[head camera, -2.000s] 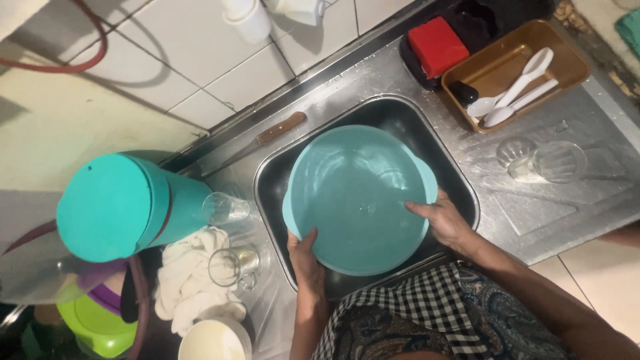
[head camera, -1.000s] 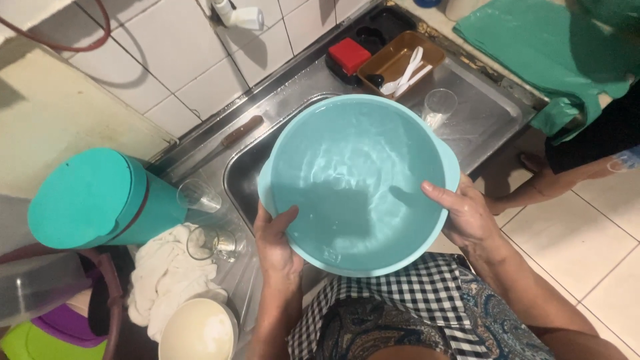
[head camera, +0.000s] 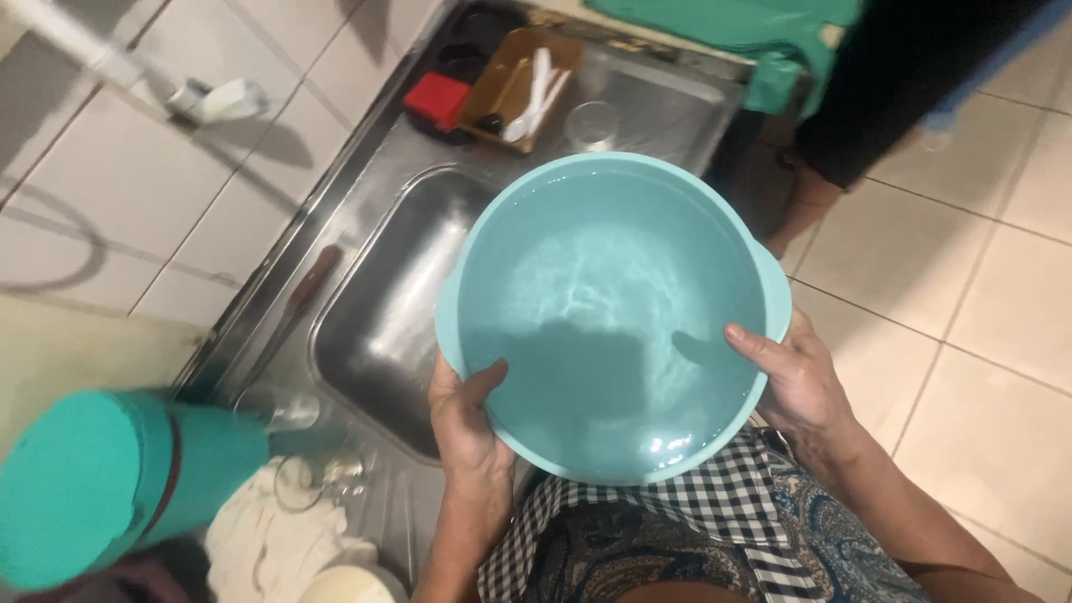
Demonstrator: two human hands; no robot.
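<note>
A light blue plastic basin with water in it is held between both hands, in front of my apron and over the right edge of the steel sink. My left hand grips its lower left side, the thumb over the rim. My right hand grips the handle on the right side, its thumb also over the rim. The fingers under the basin are hidden.
A knife lies behind the sink. Glasses, a white cloth and a turquoise container stand left. A brown tray holds white spoons. Another person's leg is at the right.
The basin, low over the sink two seconds ago, has been lifted and moved right, off most of the sink, with both hands still on it. The view has shifted.
</note>
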